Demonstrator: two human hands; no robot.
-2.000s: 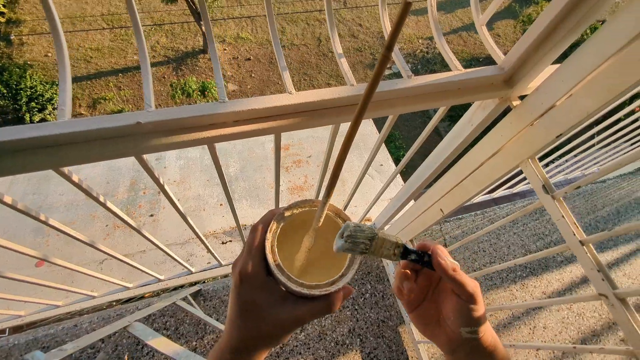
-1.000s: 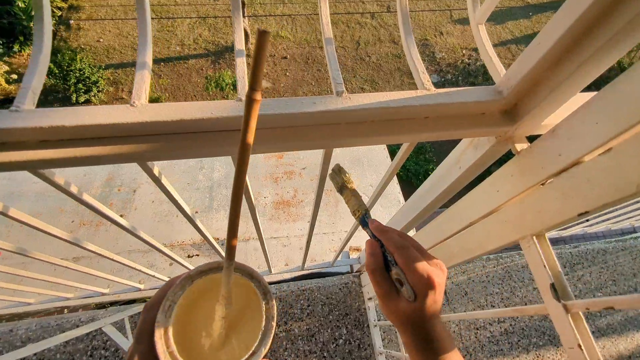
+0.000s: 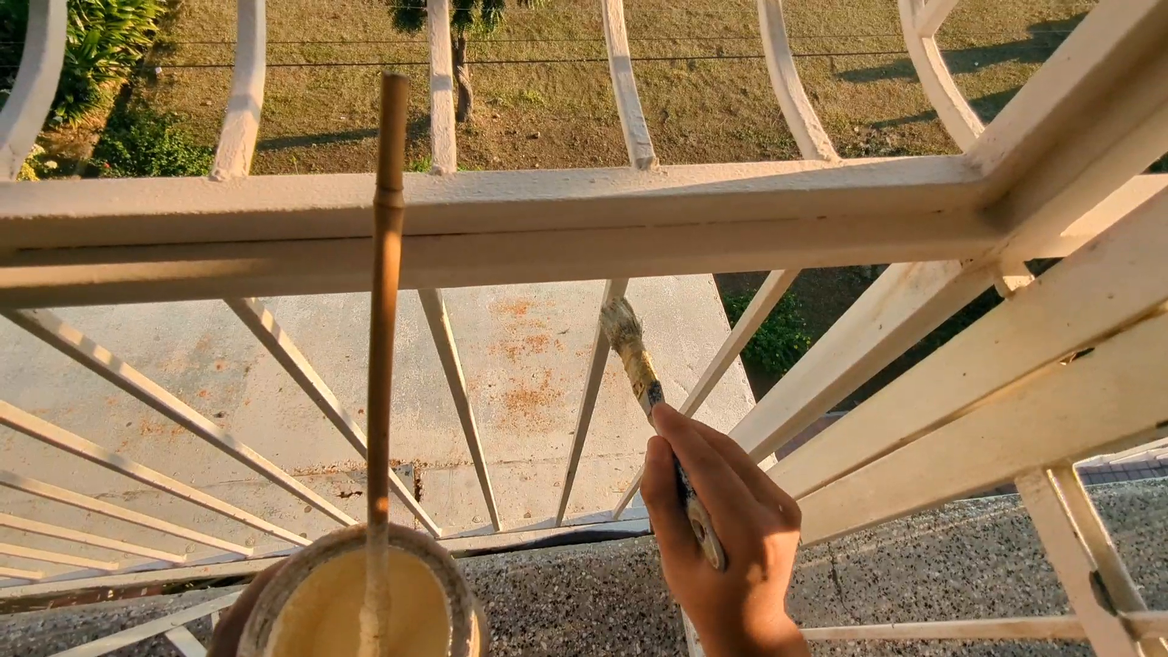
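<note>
My right hand (image 3: 725, 511) grips the dark handle of a paintbrush (image 3: 632, 351), whose bristles and ferrule are caked with cream paint. The bristle end points up and lies at an upright bar (image 3: 591, 401) of the cream metal railing, just below the thick top rail (image 3: 547, 214); whether it touches is hard to tell. At the bottom left, my left hand (image 3: 235, 620) holds a round tub of cream paint (image 3: 456, 598), with most of that hand hidden behind it. A bamboo stick (image 3: 385, 301) stands upright in the paint, its lower end coated.
Curved bars (image 3: 620, 82) rise above the top rail. Wide slanted metal members (image 3: 967, 383) and a lower frame (image 3: 1086, 557) stand at the right. A speckled stone ledge (image 3: 566, 593) runs below the railing. Beyond the bars lie a rust-stained slab (image 3: 520, 365) and a grassy yard (image 3: 547, 109) far below.
Two seconds ago the brush was at the tub's rim; my right hand has since taken it away to the railing bar. The stick leaned right then and now stands nearly upright.
</note>
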